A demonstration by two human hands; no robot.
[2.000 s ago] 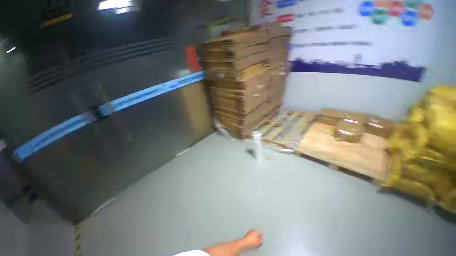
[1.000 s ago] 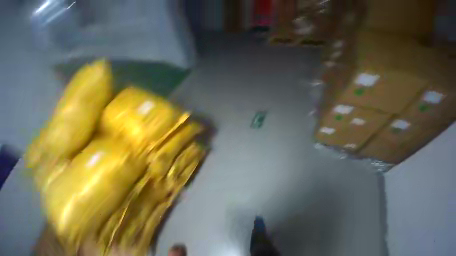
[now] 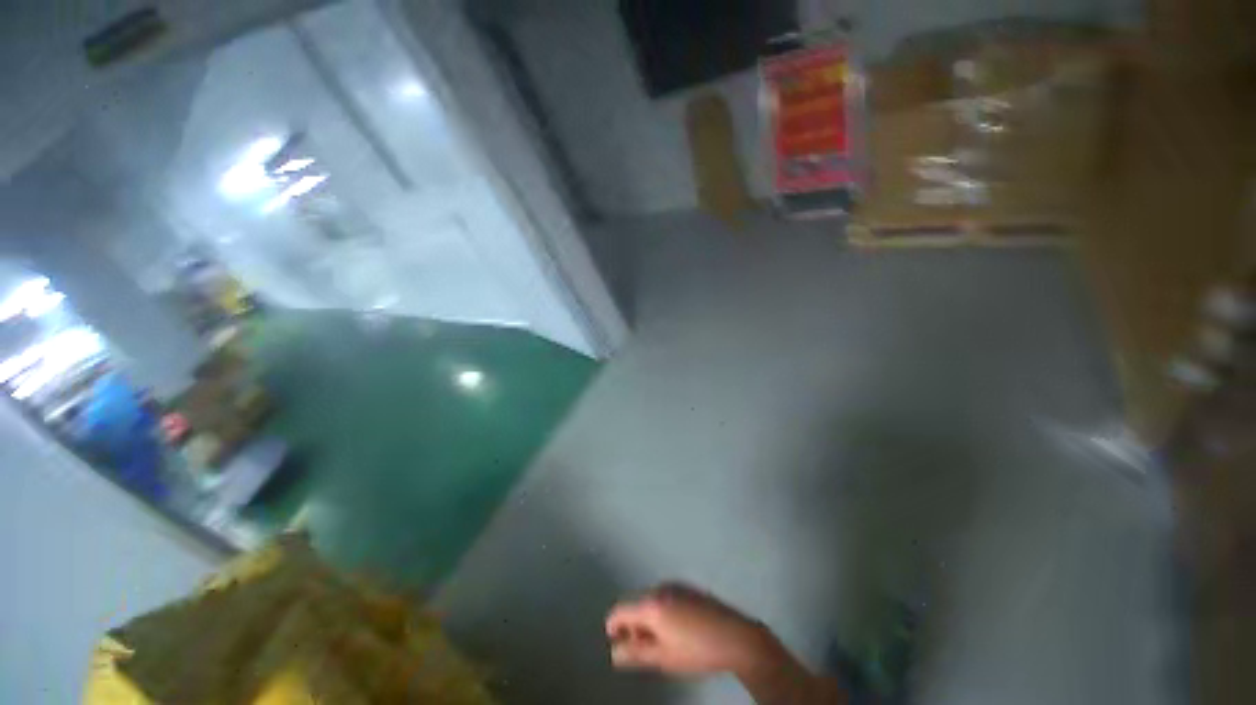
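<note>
My right hand point(image 3: 675, 631) is at the bottom centre, with the bare forearm coming in from the lower right. Its fingers are curled, and no held thing shows; the picture is blurred. My left hand is not in view. Yellow woven sacks point(image 3: 289, 627) are stacked at the bottom left, to the left of my hand and apart from it, cut off by the lower edge.
An open doorway at left shows green workshop floor point(image 3: 400, 427) and a person in blue point(image 3: 121, 430) near benches. Grey hall floor point(image 3: 716, 413) lies ahead. Stacked brown cartons point(image 3: 964, 159) on a pallet, a red poster point(image 3: 813, 121) and more cartons point(image 3: 1198, 262) stand at right.
The view has swung left towards the doorway. The sacks now sit lower in the picture. My right hand has come into view, and the hand at the lower edge earlier is gone.
</note>
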